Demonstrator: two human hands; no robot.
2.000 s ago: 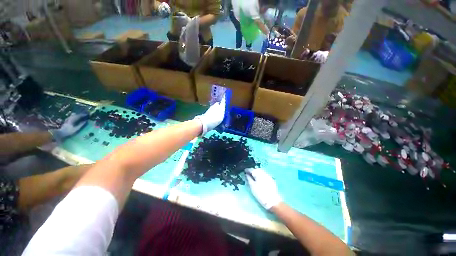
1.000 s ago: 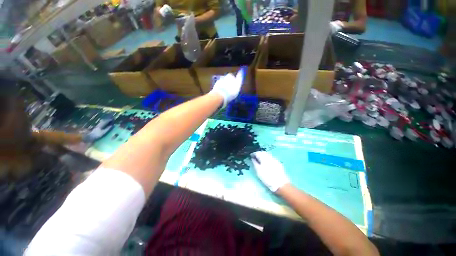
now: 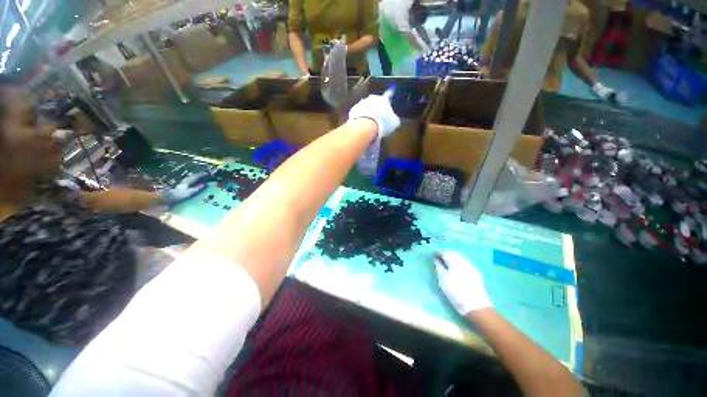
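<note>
A heap of small black parts [image 3: 370, 231] lies on the pale turquoise mat [image 3: 372, 293]. My gloved left hand [image 3: 375, 113] is stretched forward over the open cardboard boxes, its blue fingertip pointing up; whether it holds anything cannot be told. My gloved right hand [image 3: 459, 281] is over the mat to the right of the heap, with a small dark part between its fingertips. A pale lilac phone [image 3: 370, 157] stands partly hidden below my left wrist. A blue bin [image 3: 399, 177] with dark contents sits behind the heap, beside a tray of silver bits [image 3: 439, 187].
A grey post [image 3: 512, 116] rises behind the mat. A cardboard box [image 3: 481, 147] stands behind the bins. Clear plastic [image 3: 523, 188] and a pile of round silver-white parts with red [image 3: 620, 190] lie right. At left, another worker's gloved hand [image 3: 186, 188] is beside scattered black pieces [image 3: 240, 182].
My left hand has moved from beside the phone up and forward over the boxes. My right hand has moved away from the heap, to the right. The camera view has shifted.
</note>
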